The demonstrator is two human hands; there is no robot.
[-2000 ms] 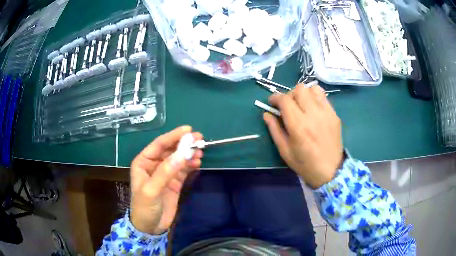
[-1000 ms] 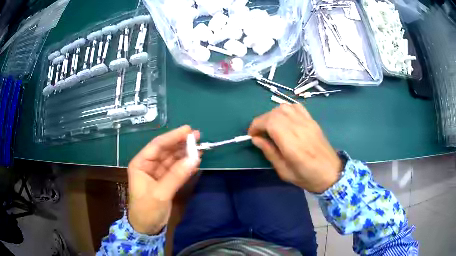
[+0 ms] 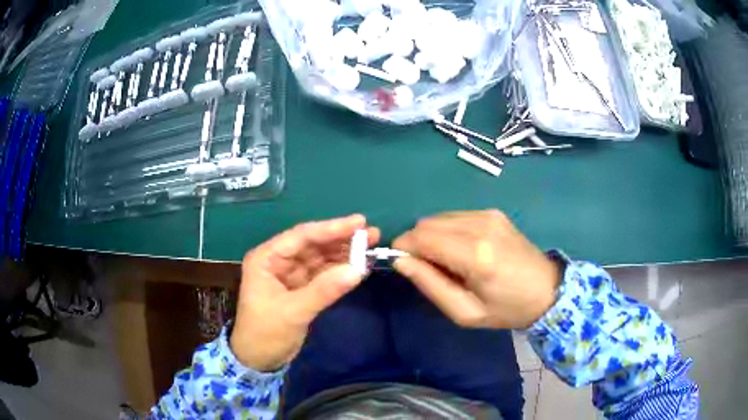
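Observation:
My left hand (image 3: 299, 283) holds a white T-handle (image 3: 358, 252) between thumb and fingers, above my lap at the bench's front edge. A short silver-and-white stem (image 3: 383, 253) points right from the handle. My right hand (image 3: 476, 267) pinches this stem close to the handle. The fingers of my right hand hide the rest of the shaft and any sleeve on it.
A clear blister tray (image 3: 176, 194) with T-tools lies at left. A bag of white handles (image 3: 394, 49) is at top centre. Loose shafts and sleeves (image 3: 480, 162) lie beside it. A parts box (image 3: 578, 134) and small white parts (image 3: 652, 61) are at upper right. Blue strips (image 3: 20, 180) are at far left.
My right hand took a white sleeve from the loose pile to the shaft's tip, then moved along the shaft towards the handle. The bench items appear shifted slightly right in view.

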